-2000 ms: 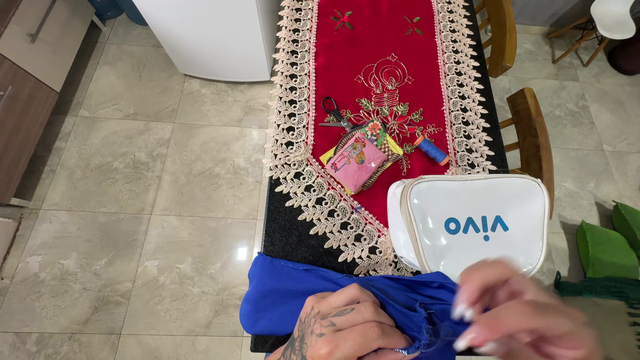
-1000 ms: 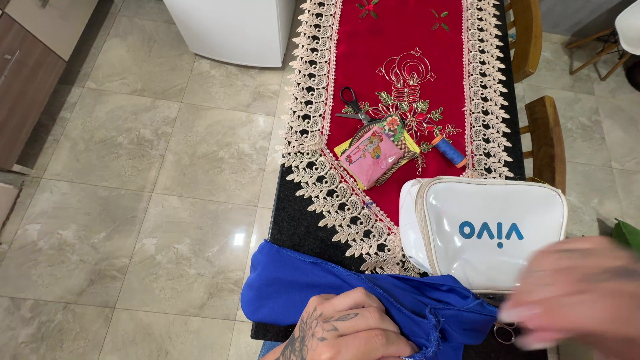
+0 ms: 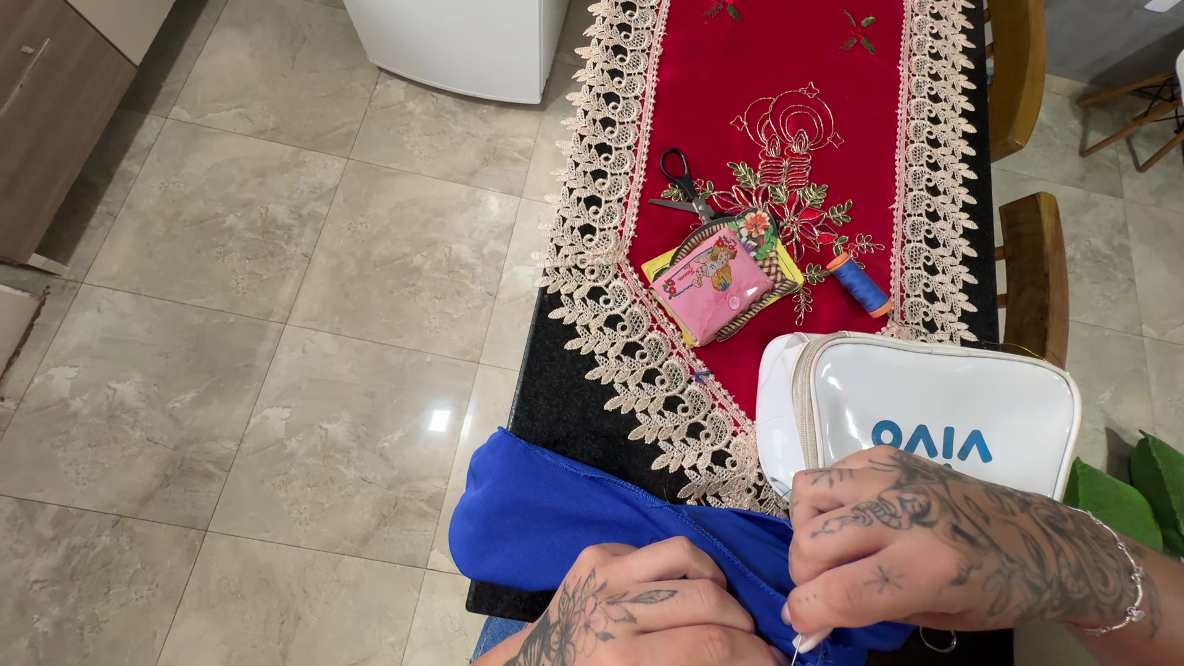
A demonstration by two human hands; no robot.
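Observation:
Blue fabric [image 3: 564, 509] with a stitched seam lies over the table's near edge. My left hand [image 3: 647, 610] is closed on it at the bottom of the view. Close beside it, my right hand [image 3: 888, 546] pinches a thin needle [image 3: 795, 649] between thumb and fingertip, just over the cloth; its tip is cut off by the view's edge. Behind my right hand lies a white zippered pouch [image 3: 943, 388]. Farther up are a spool of blue thread [image 3: 858, 285], a pink packet [image 3: 710, 285] on a patterned pouch, and scissors [image 3: 684, 190] with black handles, partly covered.
A red embroidered table runner [image 3: 777, 55] with lace edging [image 3: 601, 213] covers much of the black table [image 3: 573, 379]. Wooden chairs [image 3: 1031, 268] stand along the right side. A white appliance [image 3: 453, 46] is at the top, and green cushion-like shapes [image 3: 1115, 504] are at the right.
My right hand was blurred out at the right a second ago and is now back at the fabric, beside my left hand. My left hand has stayed on the cloth.

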